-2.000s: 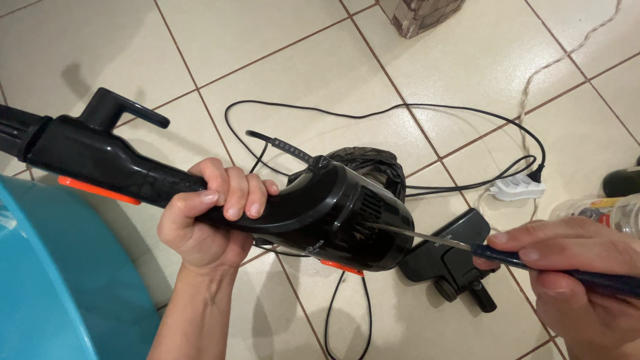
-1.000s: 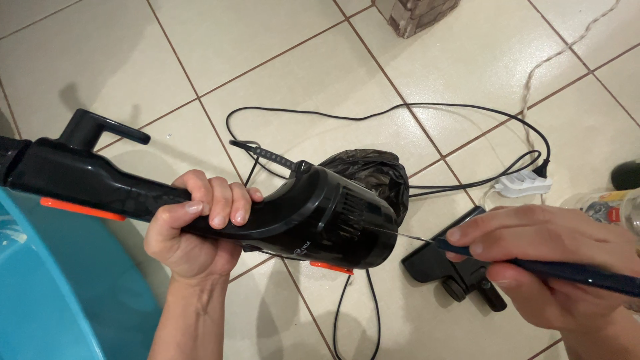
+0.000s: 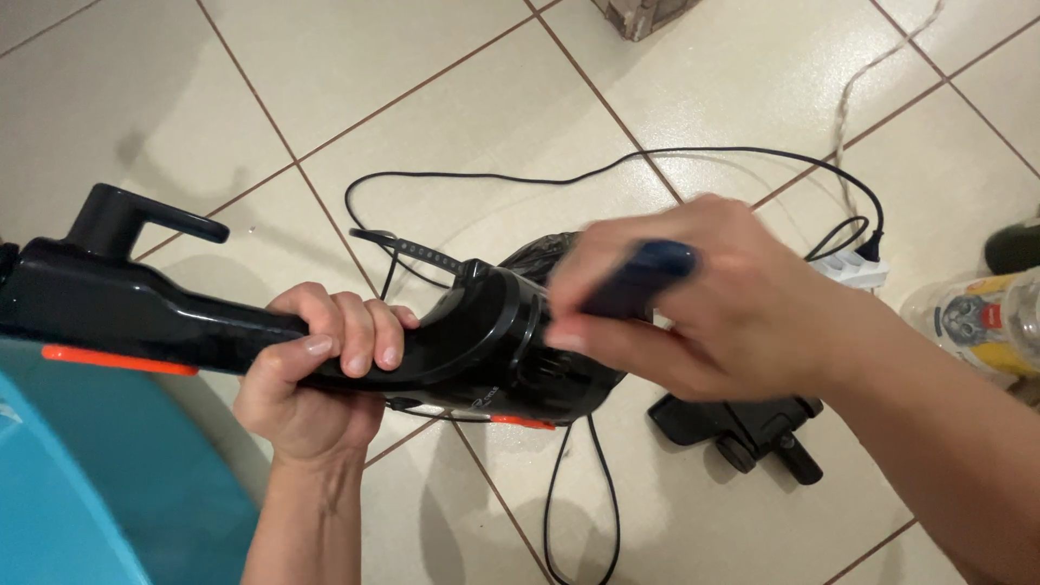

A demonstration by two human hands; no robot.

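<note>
A black stick vacuum cleaner (image 3: 455, 349) with orange trim lies across the view, its handle end at the left and its slotted motor housing near the middle. Around its neck my left hand (image 3: 325, 366) is closed. My right hand (image 3: 691, 301), slightly blurred, grips the dark blue handle (image 3: 642, 276) of a thin tool over the housing's slots; the tool's shaft is hidden by the hand. Behind the housing, a black plastic bag (image 3: 540, 250) shows in part. A black strap with holes (image 3: 426, 253) stands off the housing.
On the tiled floor lie a looped black power cord (image 3: 601, 166), a white power strip (image 3: 849, 268) and a black vacuum floor head (image 3: 739, 431). A clear plastic jar (image 3: 975, 317) stands at the right. Lower left is a blue tub (image 3: 106, 471); a box corner (image 3: 642, 16) shows at the top.
My right hand has moved left and over the motor housing, and the tool's handle now points up toward the view. Its thin shaft, visible earlier, is now hidden. My left hand keeps its grip.
</note>
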